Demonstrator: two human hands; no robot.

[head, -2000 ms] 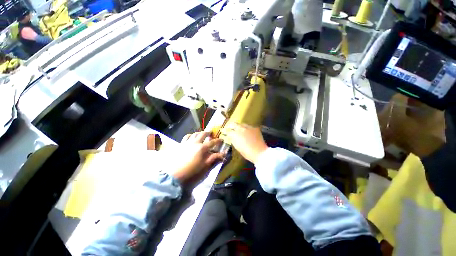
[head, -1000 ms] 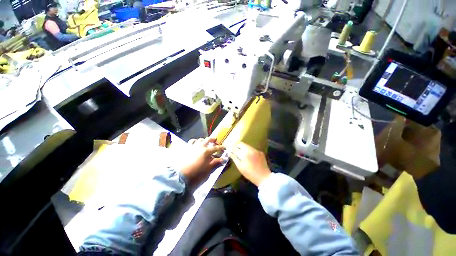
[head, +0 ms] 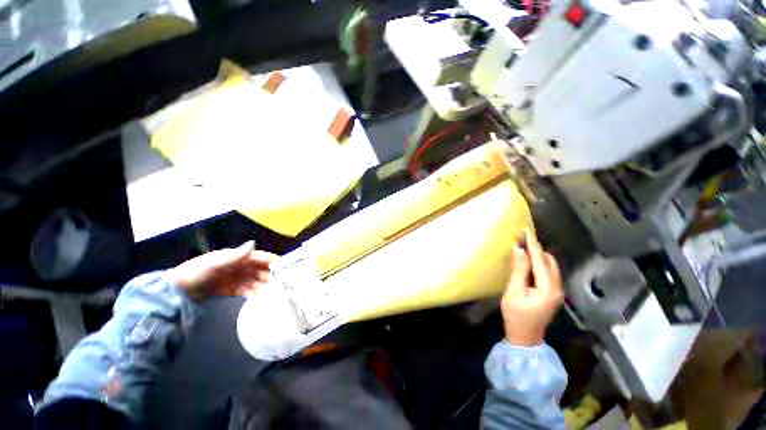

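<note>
A yellow panel [head: 453,260] lies over the machine's narrow white arm [head: 270,323], whose rounded end points toward me. An orange-yellow template [head: 453,193] with a long dark slot lies along the arm, its far end at the metal parts beneath the sewing head [head: 600,101]. My left hand [head: 225,271] is beside the arm's rounded end, empty, with its fingertips at the arm's edge. My right hand [head: 532,290] has thumb and fingers on the panel's far right edge near the head and appears to pinch it.
Yellow sheets [head: 294,214] lie on a white board [head: 155,210] left of the arm, with two red-brown patches [head: 341,125] on top. A thin red hose [head: 417,151] loops beside the head. A round grey bin [head: 67,243] is at the left. Yellow material [head: 582,413] lies lower right.
My hands have moved apart: the left to the arm's rounded end, the right to the panel's edge near the head. The view has turned and come closer, and the panel now shows spread wide.
</note>
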